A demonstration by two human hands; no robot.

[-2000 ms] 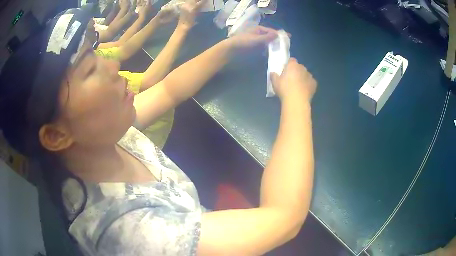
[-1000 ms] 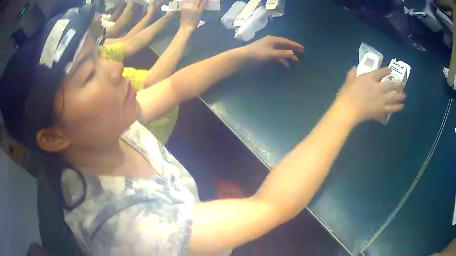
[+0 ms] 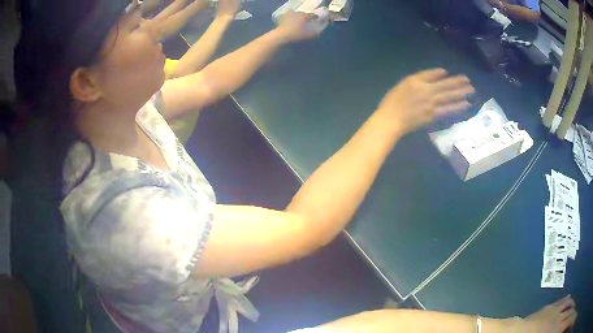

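My left hand (image 3: 553, 317) is low at the right, partly cut off by the bottom edge, with a band at the wrist. Its fingers point toward the upper right; whether it holds anything cannot be told. My right hand is out of the picture. A small overlapping pile of printed leaflets (image 3: 561, 227) lies on the green table (image 3: 364, 175), just beyond my left hand. A white carton (image 3: 492, 155) lies at the upper right. A white item in clear film (image 3: 478, 127) lies against its far side.
A person in a patterned shirt (image 3: 146, 195) sits at the left, one blurred hand (image 3: 429, 97) over the table and the other at bagged items (image 3: 318, 16). Two pale posts (image 3: 567, 71) and more leaflets (image 3: 583, 151) are at the right. Other workers' arms show at the top.
The view has shifted, bringing my left forearm and the leaflet pile into view. The neighbour's near hand has come off the carton and bagged item; their far hand has moved to the bagged items.
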